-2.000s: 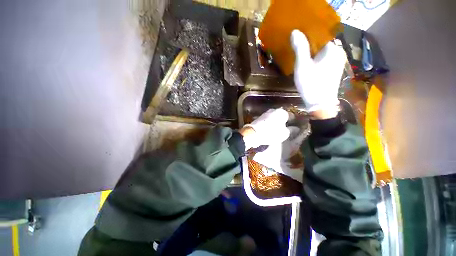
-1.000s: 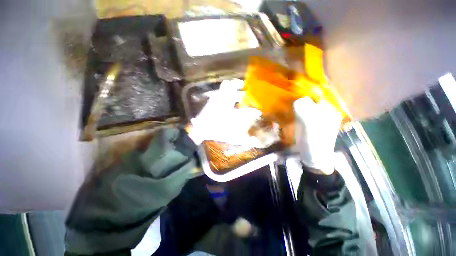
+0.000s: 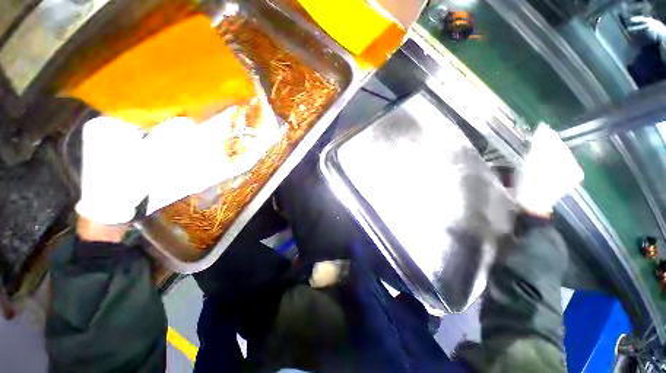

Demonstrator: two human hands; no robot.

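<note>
My left hand (image 3: 113,171), in a white glove, is over the left part of a steel tray (image 3: 241,251), at a white cloth or paper (image 3: 212,156). An orange sheet (image 3: 175,69) lies just beyond its fingers; whether the hand grips the sheet or cloth is unclear. Thin copper wire pieces (image 3: 299,91) lie loose in the tray. My right hand (image 3: 549,171), also gloved and blurred, is beyond the right edge of a second shiny tray (image 3: 409,182). A small dark shape shows beside its fingers; whether it holds anything cannot be told.
An orange-yellow strip (image 3: 354,29) lies at the first tray's far rim. Green surfaces with metal rails run along the right, with small copper-wound parts (image 3: 457,25) on them. Another person's gloved hand (image 3: 646,29) shows at top right. A blue box (image 3: 595,331) stands lower right.
The view has swung right and down. My right hand has let go of the orange sheet, now in the tray by my left hand, and has moved right, past the second tray.
</note>
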